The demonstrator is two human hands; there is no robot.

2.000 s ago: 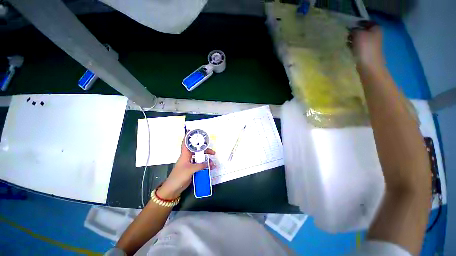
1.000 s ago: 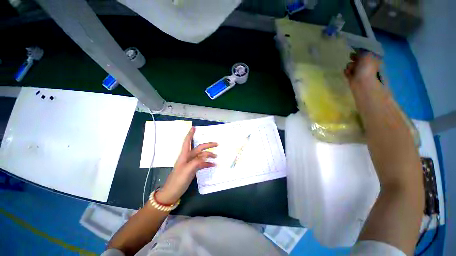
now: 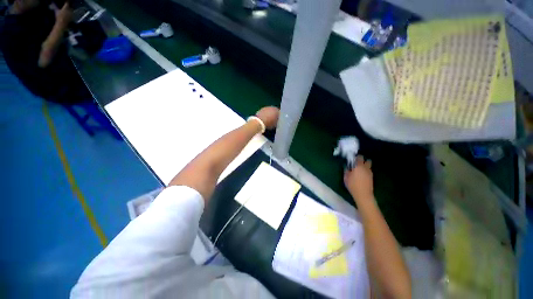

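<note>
My left hand (image 3: 269,116) reaches over the belt's near rail beside the grey post; its fingers are partly hidden, and I cannot tell what they hold. My right hand (image 3: 360,176) is over the green belt, closed around the lower part of a blurred handheld fan (image 3: 348,147), whose pale head shows beyond the fingers. The record sheet (image 3: 304,239) lies on the dark green bench with yellow sticky notes (image 3: 328,228) and a pen (image 3: 335,253) on it. A smaller white paper (image 3: 268,195) lies left of it.
A grey post (image 3: 305,76) stands between my hands. Two fans (image 3: 201,58) (image 3: 156,31) lie on the belt at upper left. A white board (image 3: 175,125) is at left. A dotted yellow sheet (image 3: 447,73) and wrapped yellow bundle (image 3: 479,233) are at right. Another person (image 3: 29,52) is at upper left.
The view has swung left. My left hand has left the papers for the post area. My right hand has left the yellow bundle and is now at a fan over the belt.
</note>
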